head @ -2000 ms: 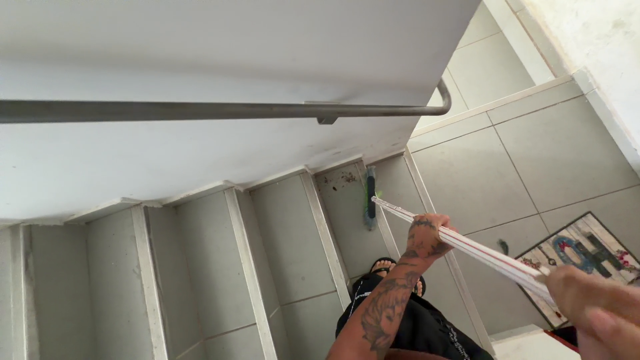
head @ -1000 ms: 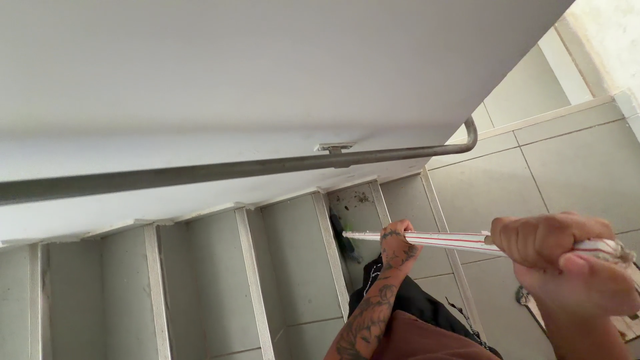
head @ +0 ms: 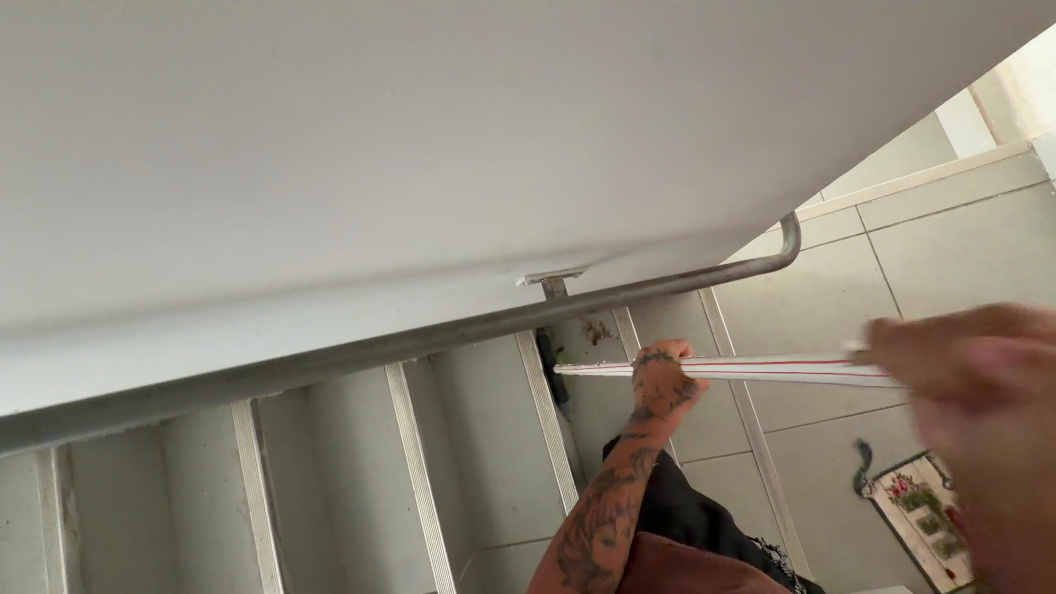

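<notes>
A white broom handle with red stripes (head: pixel 767 370) runs nearly level across the right half of the view. My left hand (head: pixel 667 375), below a tattooed forearm, is closed around its lower part. Farther up the handle, at the right edge, my right hand (head: pixel 949 363) grips it and looks blurred. The dark broom head (head: pixel 551 367) rests on a stair tread, against the foot of the adjoining step and partly beneath the handrail. Brown debris (head: pixel 596 332) lies on the same tread, near the wall.
A grey metal handrail (head: pixel 462 330) on a wall bracket (head: pixel 554 285) crosses above the stairs along the white wall (head: pixel 412 148). Tiled steps with ridged edge strips (head: pixel 421 478) extend left. On the tiled floor (head: pixel 817 330) at right lies a patterned doormat (head: pixel 916 511).
The broom head has moved left across the tread, away from the tread's edge. Both hands keep hold of the handle. The view has shifted, with the handrail now lower.
</notes>
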